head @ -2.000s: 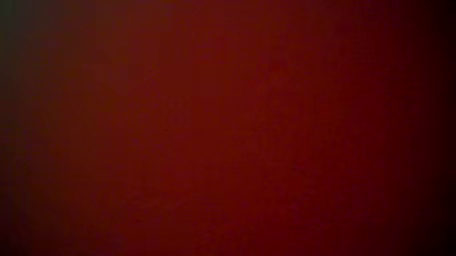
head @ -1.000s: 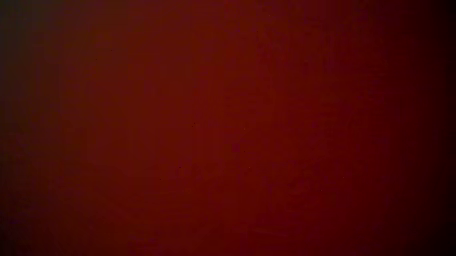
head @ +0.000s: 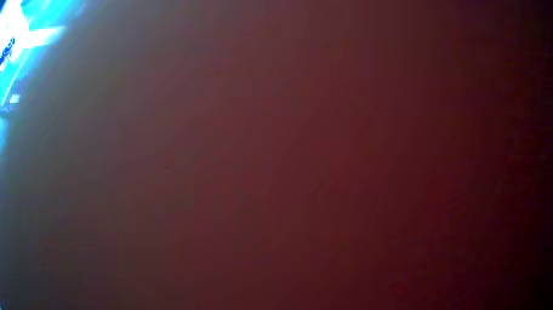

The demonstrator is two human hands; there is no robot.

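A blurred, dark reddish-brown surface (head: 276, 155) covers almost the whole head view, very close to the lens. What it is cannot be told. It is greyer toward the left and nearly black at the right edge. Neither my left hand nor my right hand can be made out. No work object can be made out.
A bright, overexposed blue and white patch (head: 37, 37) shows at the upper left corner and runs thinly down the left edge. Its details are too washed out to name.
The covering was deep red over nearly the whole view. It is now lighter and browner, and a bright blue and white patch has appeared at the upper left.
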